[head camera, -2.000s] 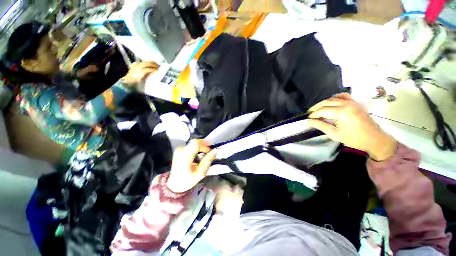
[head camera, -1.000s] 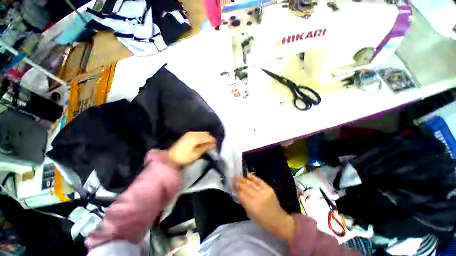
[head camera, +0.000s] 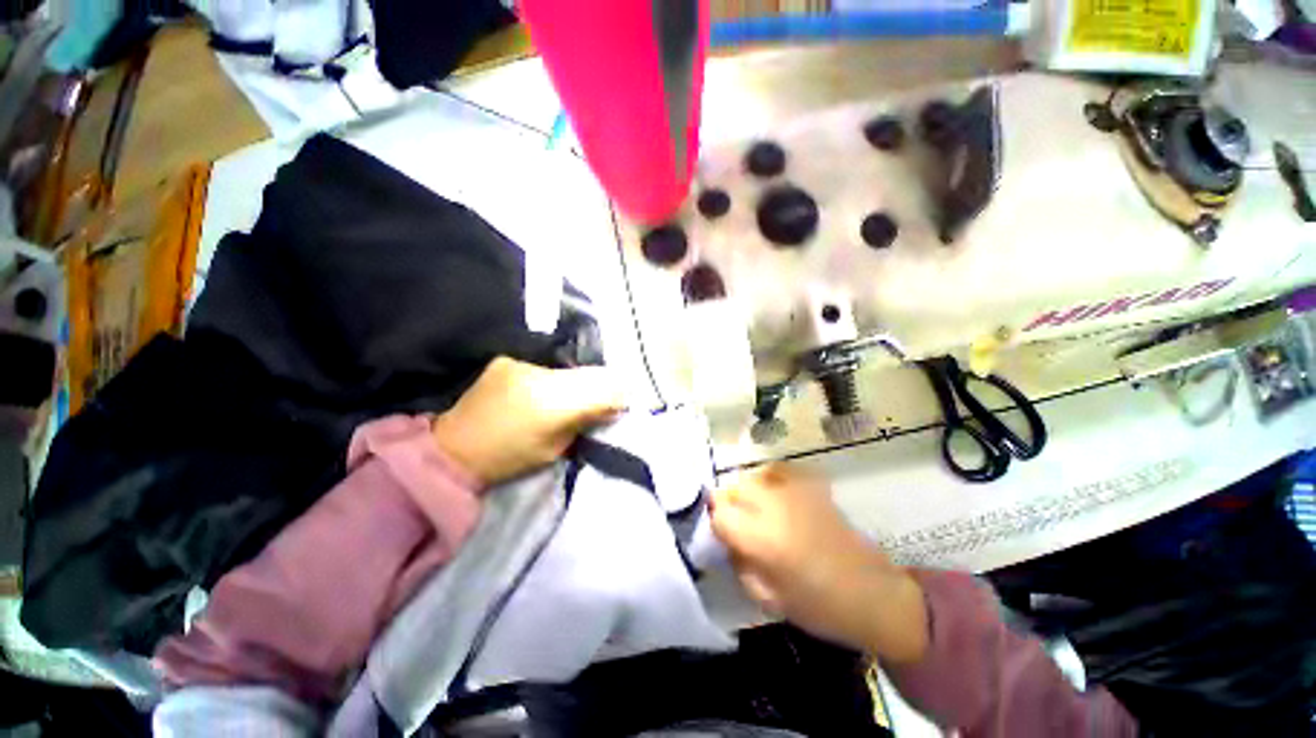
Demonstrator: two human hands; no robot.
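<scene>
A white band with black edges (head camera: 592, 570) hangs from both hands below the left end of the cream-white sewing machine head (head camera: 924, 188). My left hand (head camera: 527, 418) grips the band at its left, beside the machine's needle end. My right hand (head camera: 779, 541) pinches the band's edge at its right. The needle and presser foot are hidden behind the head. The black garment piece (head camera: 361, 303) lies heaped to the left of my left hand and under my left sleeve.
Black scissors (head camera: 989, 425) lie on the machine bed, handles toward the front. A bright pink holder (head camera: 628, 101) juts close to the camera. A clear tray of metal parts (head camera: 1277, 378) is at far right. Orange-taped cardboard (head camera: 137, 289) lies at left. Dark cloth (head camera: 1183, 620) is at lower right.
The view has turned from the neighbouring person to the machine and moved closer over its head. Both hands have brought the band from above the lap to the needle end.
</scene>
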